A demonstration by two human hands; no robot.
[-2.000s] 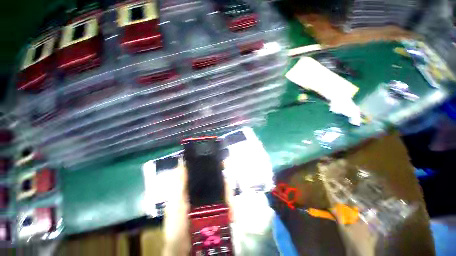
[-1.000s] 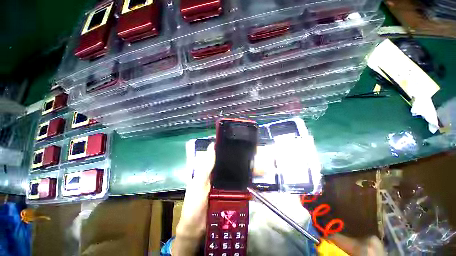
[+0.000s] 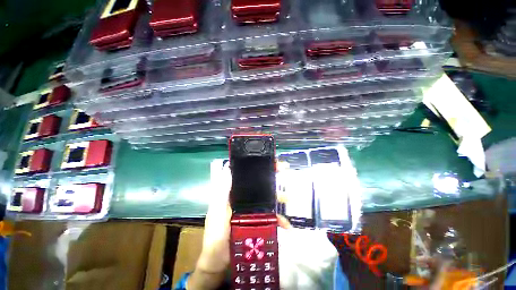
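Observation:
An open dark red flip phone (image 3: 253, 184) stands upright before me, black screen above and number keypad below. My left hand (image 3: 216, 241) is shut on it from the left and behind; a fingertip shows at its right edge. Behind the phone, a bright white lens tray (image 3: 353, 195) holds black-framed screen lenses (image 3: 299, 192). My right hand (image 3: 444, 271) is small and blurred at the lower right, around the orange air blow gun (image 3: 461, 280); its fingers are not clear.
A tall stack of clear blister trays (image 3: 271, 85) with red phones fills the back. A lower tray of closed phones (image 3: 85, 154) lies left. White paper (image 3: 457, 105) and a crumpled wipe (image 3: 472, 156) lie right. Cardboard boxes (image 3: 124, 255) line the near edge, by a coiled red hose (image 3: 368, 249).
The blow gun's nozzle was at the phone's hinge; my right hand and the gun have moved away right. The phone has shifted slightly left in view, still in my left hand.

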